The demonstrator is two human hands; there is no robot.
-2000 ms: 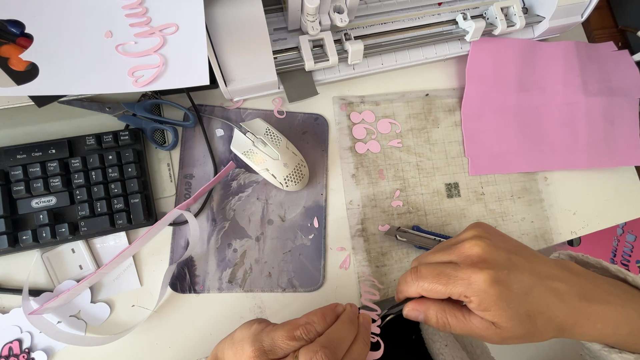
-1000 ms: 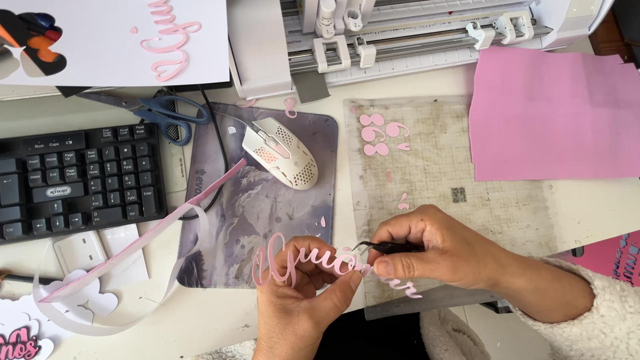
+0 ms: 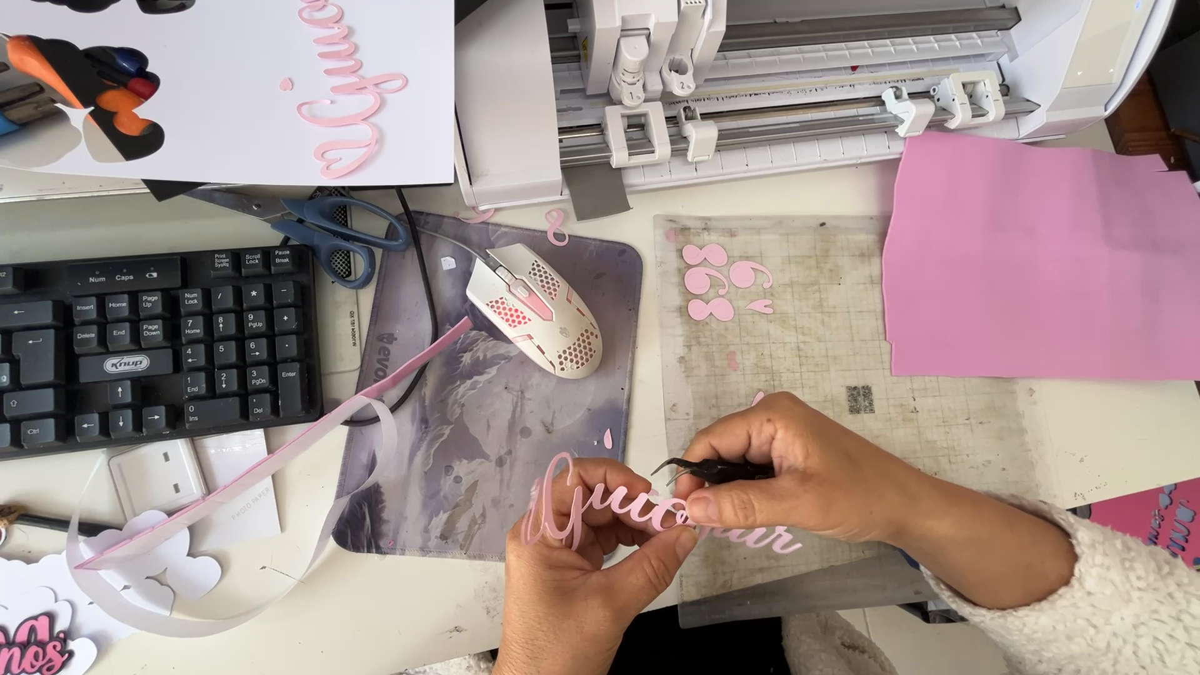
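Between finger and thumb, my left hand [image 3: 600, 562] grips a pink cut-out of cursive lettering [image 3: 609, 502], held up over the near edge of the desk. My right hand [image 3: 797, 473] has dark curved-tip tweezers [image 3: 717, 471] in it, tips pointing left above the lettering, while its thumb and finger touch the middle of the cut-out. Behind the hands lies a worn gridded cutting mat [image 3: 816, 309] bearing small pink cut numerals [image 3: 708, 281]. Another pink script cut-out [image 3: 352, 94] rests on white paper at the upper left.
A cutting machine [image 3: 797, 94] stands at the back. Pink sheets [image 3: 1041, 262] overlap the mat's right side. A mouse [image 3: 539, 314] sits on a mouse pad [image 3: 478, 394], beside scissors [image 3: 342, 234], a keyboard [image 3: 150, 347] and curled pink-and-white strips [image 3: 272, 459].
Both hands have risen from the near edge, bringing the pink lettering into fuller view. Since one second ago, the tweezer tips have moved off the lettering. The knife seen earlier on the mat is now hidden.
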